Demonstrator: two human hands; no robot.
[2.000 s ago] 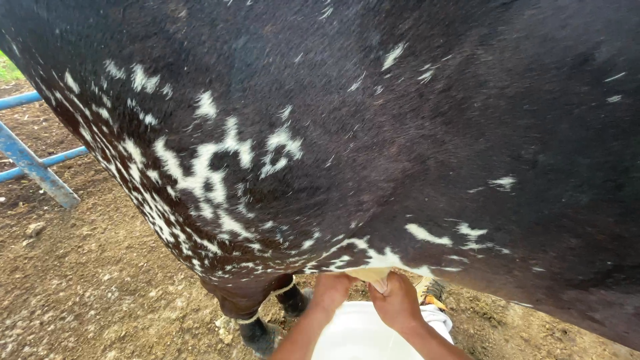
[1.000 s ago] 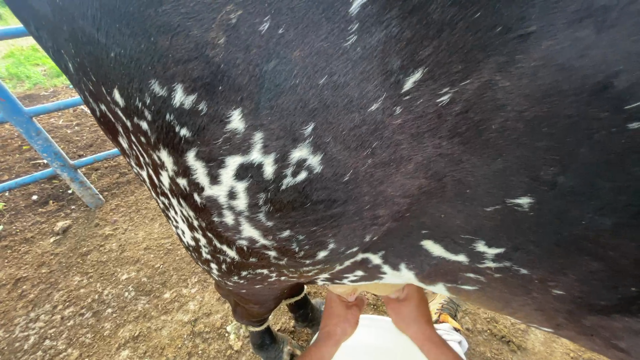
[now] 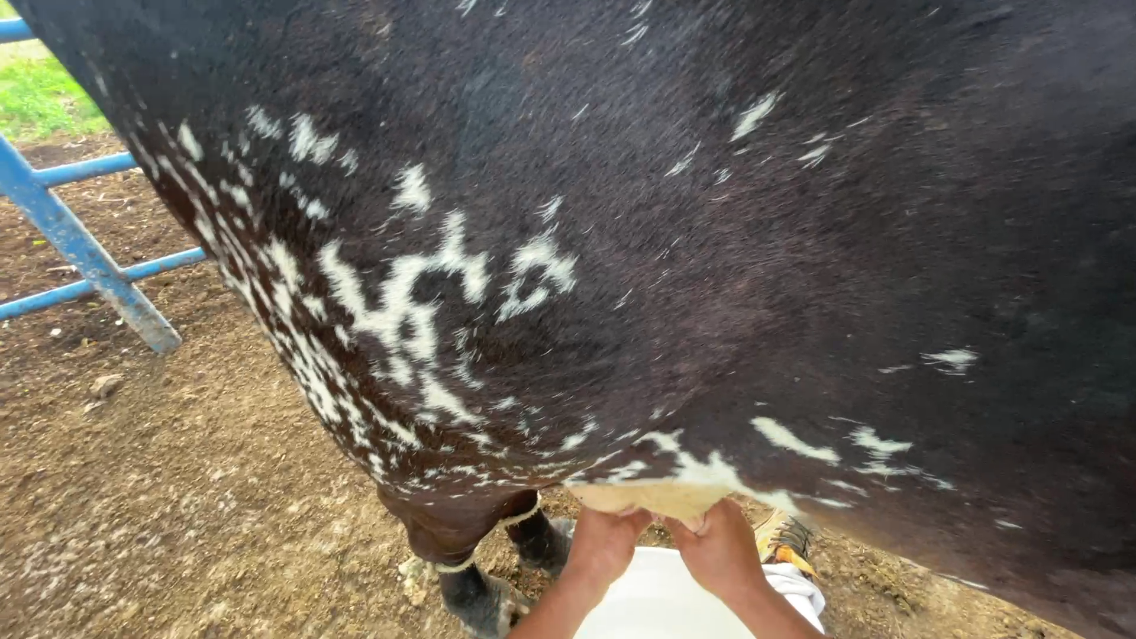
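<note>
A dark brown cow [image 3: 674,266] with white patches fills most of the view. Under its belly shows the pale udder [image 3: 661,497]. My left hand [image 3: 606,541] and my right hand [image 3: 721,541] are raised to the udder's underside, side by side, each closed around a teat that the fingers mostly hide. Below and between my forearms is a white bucket [image 3: 661,595], its top partly covered by my arms. Whether milk flows cannot be seen.
Cord-like bands circle the cow's hind legs [image 3: 466,586]. A shoe [image 3: 785,541] and pale cloth [image 3: 799,590] are right of the bucket. A blue metal rail fence [image 3: 84,240] stands at the left on dirt ground [image 3: 177,497] with a few stones.
Both hands stay at the udder; my right hand, lower around a teat two seconds ago, is now up against the udder. The view has shifted slightly.
</note>
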